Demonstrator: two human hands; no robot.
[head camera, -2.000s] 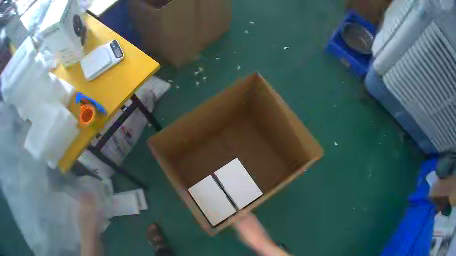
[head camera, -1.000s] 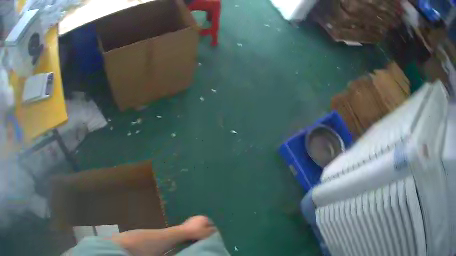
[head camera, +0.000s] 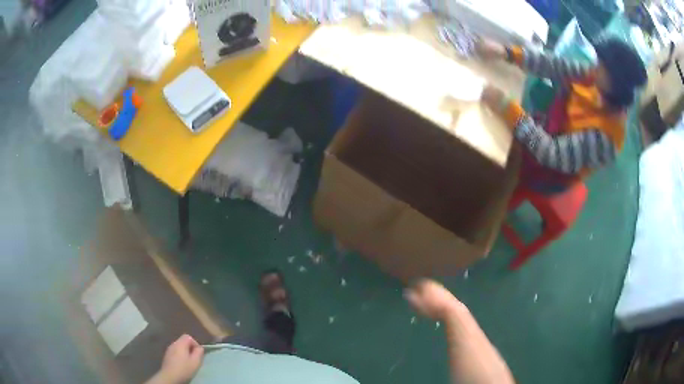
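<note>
My left hand (head camera: 182, 356) is at the bottom, curled beside the hem of a light green garment; whether it grips the hem is unclear. My right hand (head camera: 433, 298) is blurred, above the green floor in front of a large brown carton (head camera: 386, 221), with no object visible in it. An open shipping carton (head camera: 184, 289) stands at the lower left, partly blurred. Two white boxes (head camera: 103, 294) (head camera: 122, 325) lie side by side inside it. A white product box (head camera: 233, 31) with a dark round fan picture stands on the yellow table (head camera: 176, 161), behind the white digital scale (head camera: 196, 99).
A blue and orange tape dispenser (head camera: 125, 114) lies near the table's left end beside white foam inserts (head camera: 94, 56). A person (head camera: 574, 124) sits on a red stool (head camera: 551, 217) at the tan board (head camera: 405, 71). White bundles (head camera: 255, 169) lie under the table.
The view has swung back to the left from the white slatted unit, bringing the table and seated person into view. My left hand now shows beside the garment; the two boxes remain in the carton.
</note>
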